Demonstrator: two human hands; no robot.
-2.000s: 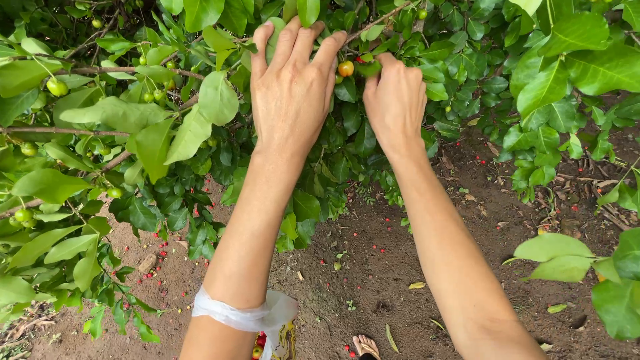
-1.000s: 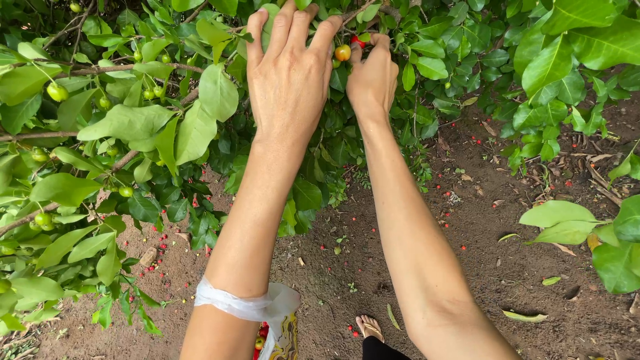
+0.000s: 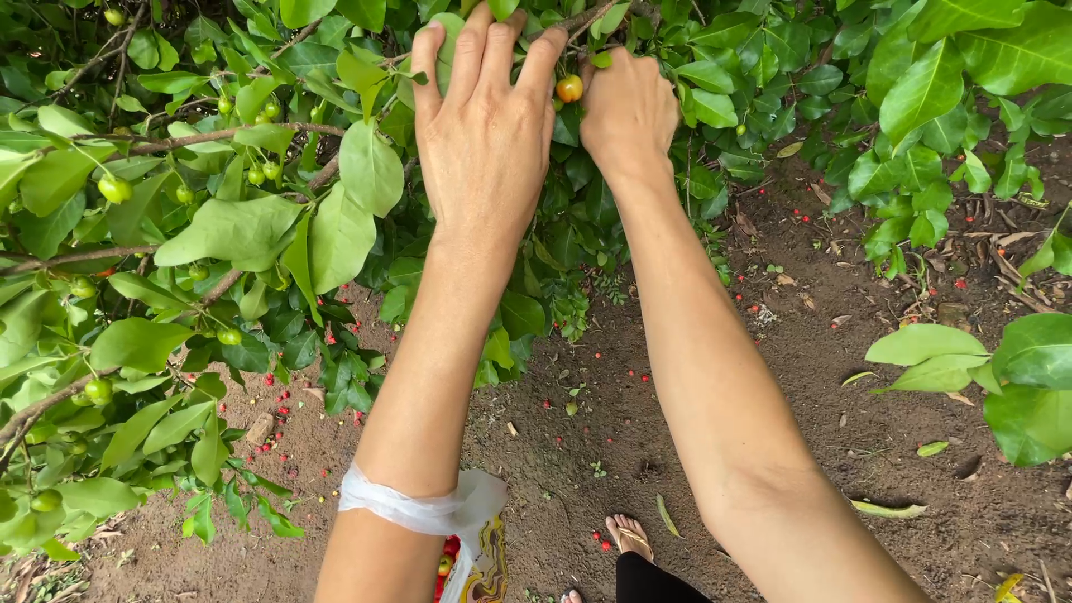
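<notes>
My left hand (image 3: 490, 126) lies over a branch (image 3: 586, 18) at the top middle, its fingers bent around leaves and twig. Beside it, my right hand (image 3: 630, 109) is closed in the foliage, fingertips hidden; whether a fruit is inside cannot be told. An orange-yellow cherry-like fruit (image 3: 569, 89) hangs between the two hands. From my left forearm hangs a white plastic bag (image 3: 481, 502), its handle looped around the arm, with red and yellowish fruits (image 3: 449, 554) inside.
Leafy branches with green fruits (image 3: 115, 188) fill the left side. More leaves (image 3: 930, 92) hang at the upper right, and a leafy twig (image 3: 930, 356) juts in at the right. Fallen red fruits dot the soil (image 3: 586, 452). A sandalled foot (image 3: 629, 536) stands below.
My right hand was further from my left two seconds ago and moved in beside the hanging fruit. A red fruit seen by its fingers one second ago is now out of sight. My left hand stays on the branch.
</notes>
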